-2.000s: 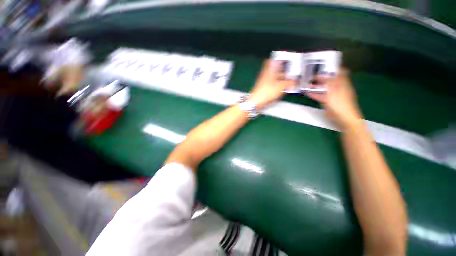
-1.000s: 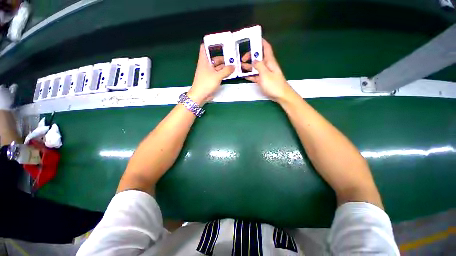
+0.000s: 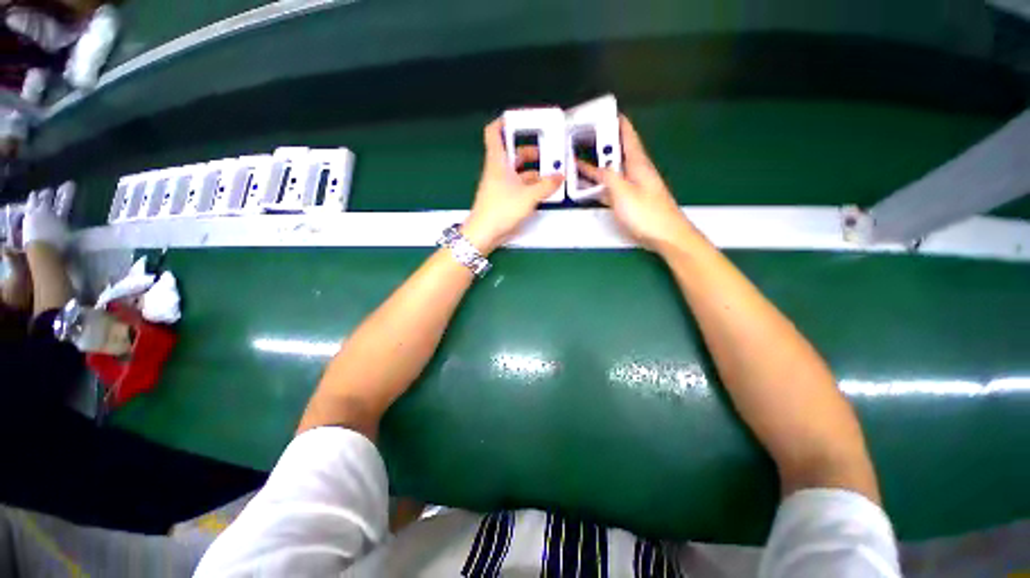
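Observation:
Two white plastic housings with dark windows are held up side by side over the near rail and the belt. My left hand (image 3: 508,194) holds the left housing (image 3: 551,138), with fingers showing in its window and the thumb on its lower edge. My right hand (image 3: 635,190) holds the right housing (image 3: 607,130), which tilts slightly against the left one. Both housings have a small dark round spot. A row of several housings (image 3: 229,186) stands along the near rail at left, windows aligned.
The white rail (image 3: 745,227) runs between the dark green belt (image 3: 395,79) and the glossy worktop (image 3: 542,440). A slanted support post (image 3: 960,175) is bolted on at right. A red container (image 3: 145,359) with white cloths (image 3: 162,298) lies left, by another person's gloved hand (image 3: 45,224).
The view has steadied and shifted. Since one second ago, the right housing has tilted against the left one. Both hands still hold the housings.

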